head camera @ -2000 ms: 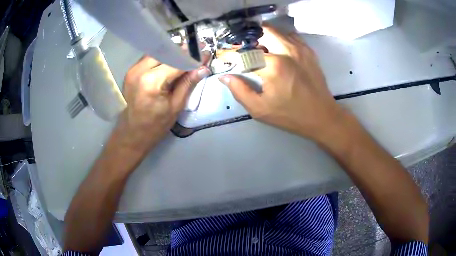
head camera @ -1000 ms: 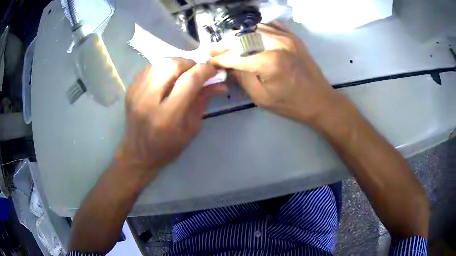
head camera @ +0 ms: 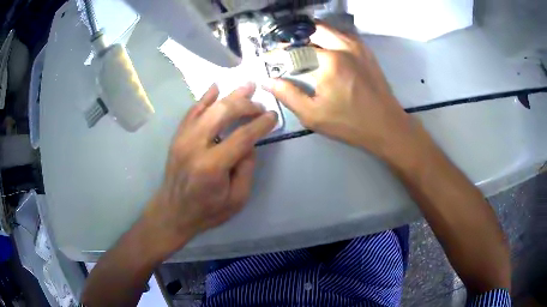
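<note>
A bright white cut piece [head camera: 201,71] lies on the machine bed under the machine head, left of and below the needle area; glare hides its folds. My left hand [head camera: 213,156] is bare, palm down, its spread fingertips resting on the piece's near part. My right hand [head camera: 354,99] is bare and reaches in from the right. Its thumb tip touches the bed or cloth beside the needle area. Its other fingertips are hidden behind the ribbed cream knob [head camera: 303,60], so its grip cannot be seen.
The pale machine head [head camera: 180,27] hangs over the work. A lamp [head camera: 124,90] on a metal gooseneck stands at left. A bright white stack [head camera: 411,18] lies on the bed at upper right. A bin with white scraps [head camera: 45,255] is at lower left.
My left hand's fingers were pinched together near the needle; they have spread and moved down onto the piece. The white piece now shows flatter at left. My right hand's thumb has extended towards the needle area.
</note>
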